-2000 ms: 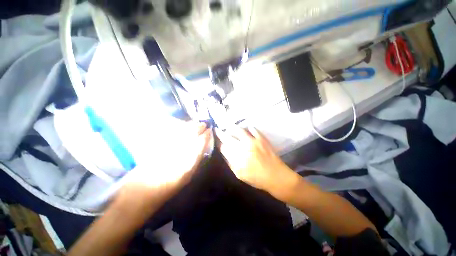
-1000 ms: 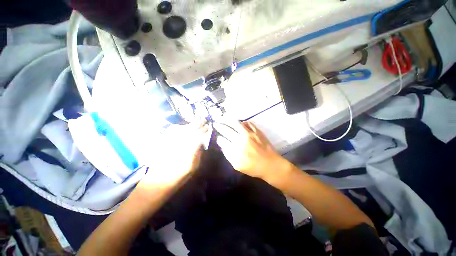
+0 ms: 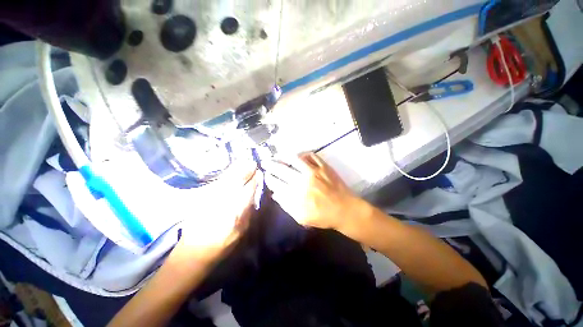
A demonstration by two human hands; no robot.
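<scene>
The off-white sewing machine head (image 3: 211, 64) fills the top of the view. Its presser foot and needle area (image 3: 259, 131) sits in the lamp's glare. My left hand (image 3: 224, 204) and my right hand (image 3: 303, 188) lie close together just below the foot, fingertips nearly meeting. They pinch a seam edge (image 3: 258, 191), a narrow pale and dark strip of fabric. Dark navy or black fabric (image 3: 275, 220) hangs below it; I cannot tell it apart from the clothing. Glare washes out my left hand's fingers.
The lamp neck's blue sleeve (image 3: 118, 204) stands left of my left hand. A smartphone (image 3: 373, 108) with a white cable (image 3: 447, 144), blue-handled snips (image 3: 450, 88) and red-handled scissors (image 3: 505, 64) lie on the table to the right. Grey and navy pieces (image 3: 479, 204) heap on both sides.
The view has shifted, so the machine head sits further left. A shiny curved metal part left of the needle shows more fully. Both hands remain at the seam edge.
</scene>
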